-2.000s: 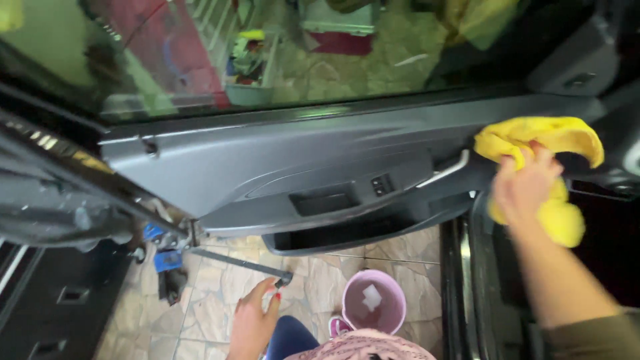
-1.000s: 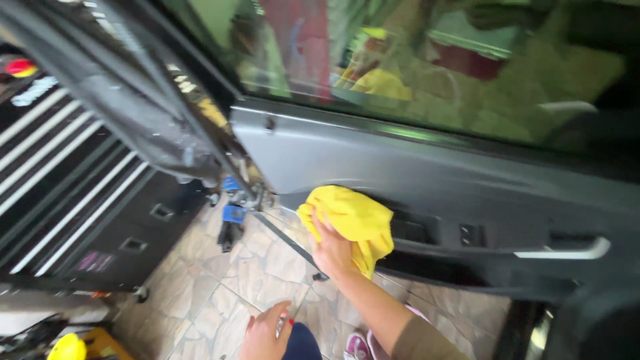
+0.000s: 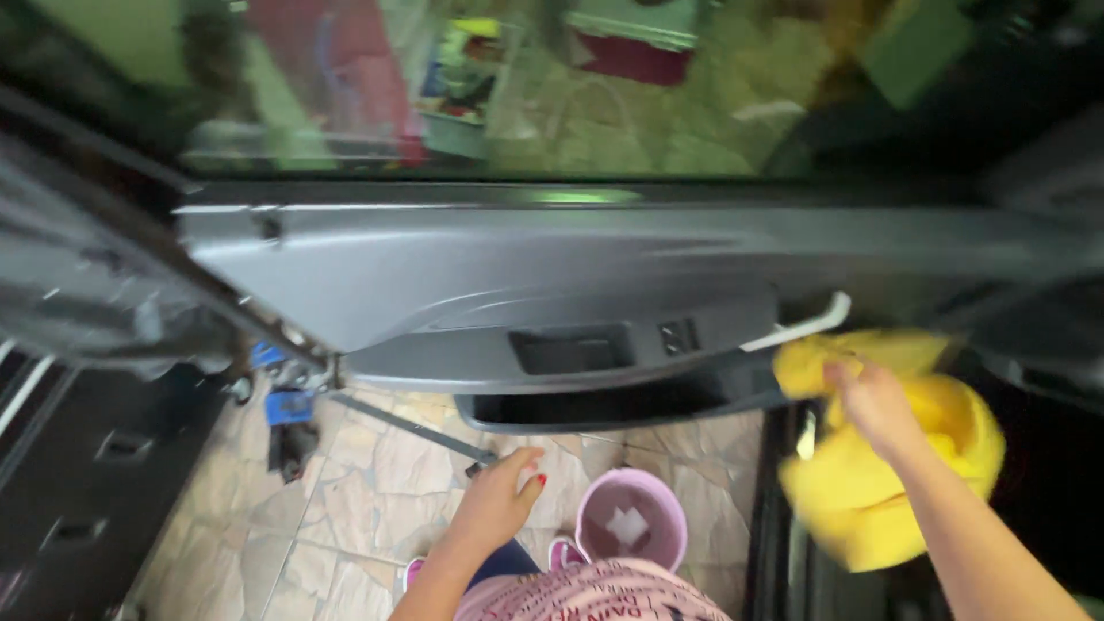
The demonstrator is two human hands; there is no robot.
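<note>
My right hand (image 3: 871,405) grips a yellow cloth (image 3: 871,492), blurred by motion, which hangs in loose folds at the right, just below the pale inner handle (image 3: 802,323) of a car door. The grey door panel (image 3: 414,276) spans the view, with a window switch (image 3: 679,337), a pull recess (image 3: 573,349) and a long door pocket (image 3: 595,405). Low in the middle, my left hand (image 3: 503,496) holds nothing, its fingers apart, close to the end of the door check strap (image 3: 414,425). Whether it touches the strap I cannot tell.
A pink bucket (image 3: 631,522) with something white inside stands on the stone-patterned floor (image 3: 371,483) by my shoes. At the left are a black tool cabinet (image 3: 103,466) and a blue and black object (image 3: 291,423). The window glass (image 3: 604,95) runs along the top; the door sill (image 3: 776,517) is at the right.
My right hand has moved the yellow cloth from the left part of the door panel to the right, below the handle. The view has swung too. My left hand stays low and empty.
</note>
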